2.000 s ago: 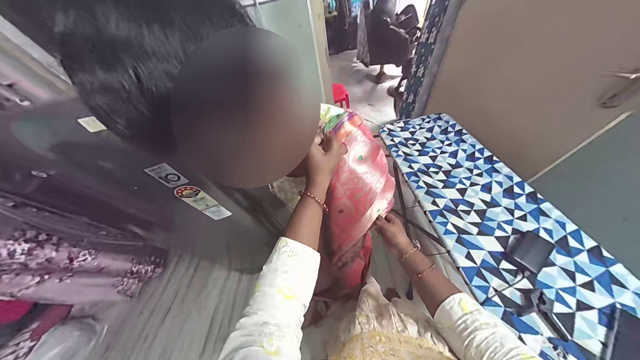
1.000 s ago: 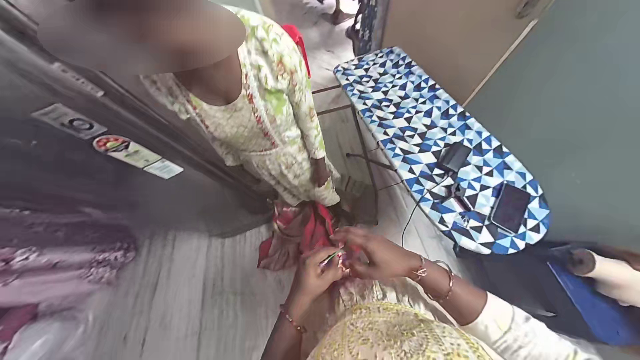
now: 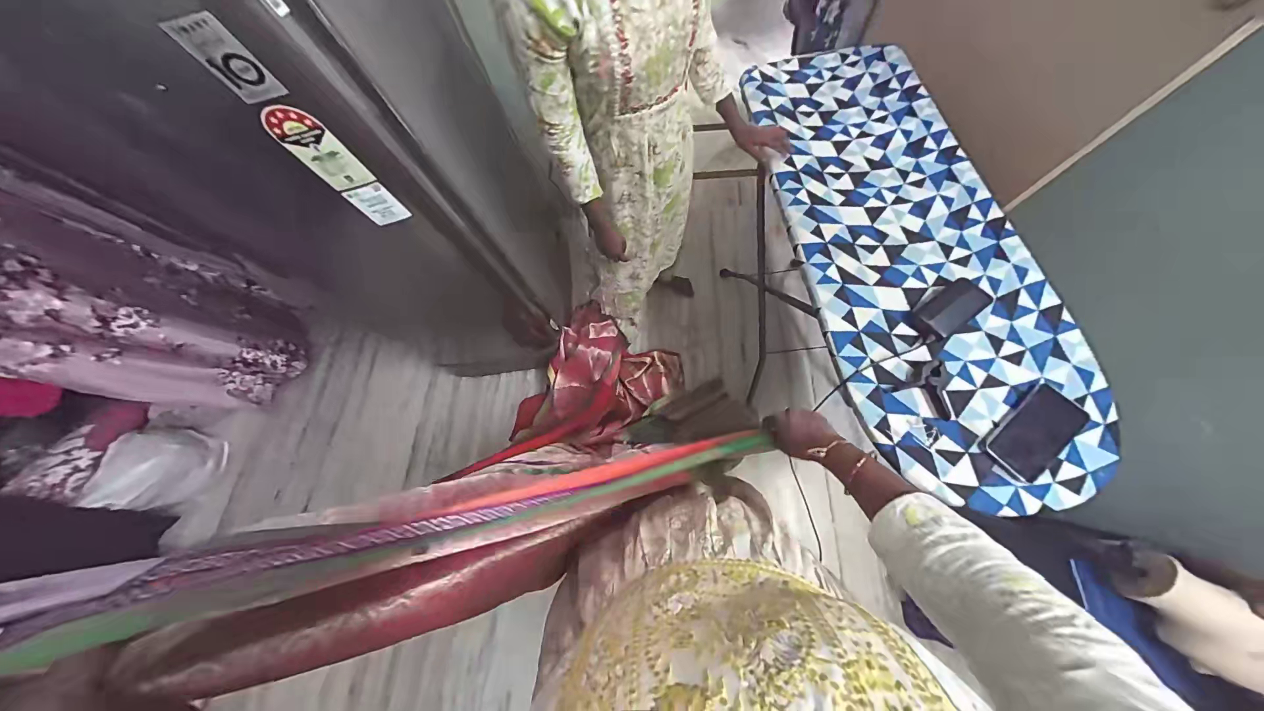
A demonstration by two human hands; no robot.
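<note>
A long red cloth with a green, orange and purple border (image 3: 474,513) is stretched across the view at waist height. My right hand (image 3: 802,434), wearing bangles, grips its border end near the ironing board. At the lower left edge my left hand (image 3: 69,681) is blurred and partly out of frame at the cloth's other end; its fingers are hidden. More of the red cloth (image 3: 602,380) lies bunched toward the floor, in front of another person in a pale green floral dress (image 3: 647,148).
To the right stands an ironing board with a blue, black and white triangle cover (image 3: 918,207). It holds a phone (image 3: 1037,433), a black box-like object (image 3: 951,308) and a cable. A grey refrigerator (image 3: 395,128) and floral purple fabric (image 3: 128,296) are at left.
My hands, close together one second ago, are now wide apart with the cloth stretched between them. The other person's one hand now rests on the ironing board's edge.
</note>
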